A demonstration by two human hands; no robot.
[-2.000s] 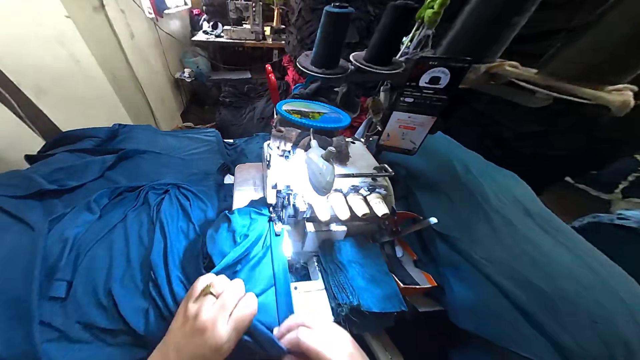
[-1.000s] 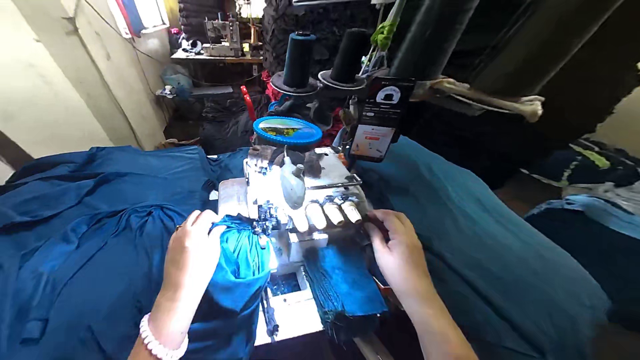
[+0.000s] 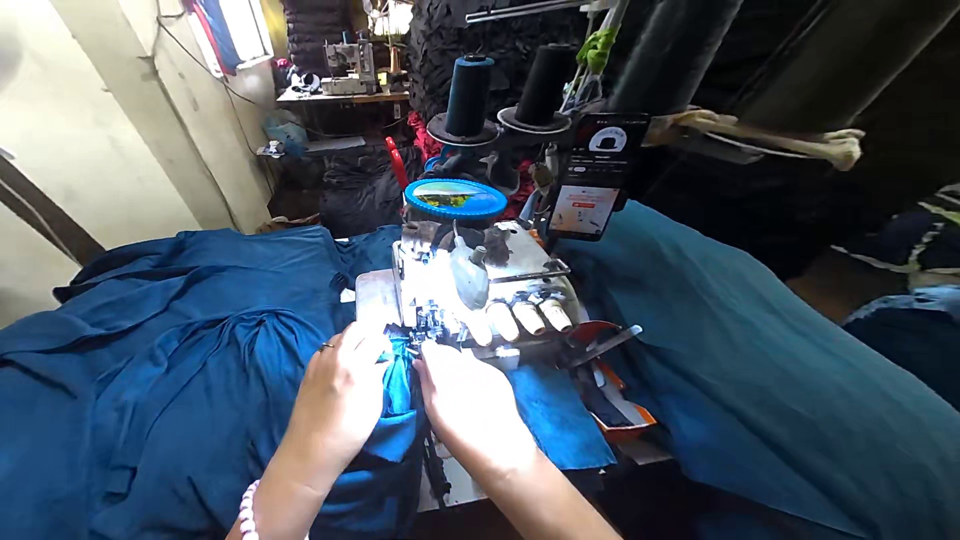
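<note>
A lit overlock sewing machine [image 3: 517, 259] stands in the middle. Blue fabric [image 3: 397, 382] runs up to its needle area, between my two hands. My left hand [image 3: 346, 375], with a ring and a beaded bracelet at the wrist, holds this fabric at its left side, fingers close to the presser foot. My right hand [image 3: 469, 397] is at the right side of the fabric, its fingertips by the needle area; glare and the hand itself hide what they touch. Cut blue fabric pieces [image 3: 562, 416] lie right of my right hand.
Blue cloth [image 3: 165, 360] is heaped on the left, and more teal cloth [image 3: 757, 360] spreads on the right. Behind the machine are thread cones [image 3: 469, 97], a blue-rimmed round thing [image 3: 456, 198] and a phone [image 3: 598, 176]. An orange-edged box [image 3: 630, 420] holds small items. Another sewing machine [image 3: 349, 67] stands farther back.
My right hand has moved left from the machine's right side to the needle area. My left hand stays by the fabric, which is now gathered narrowly between both hands.
</note>
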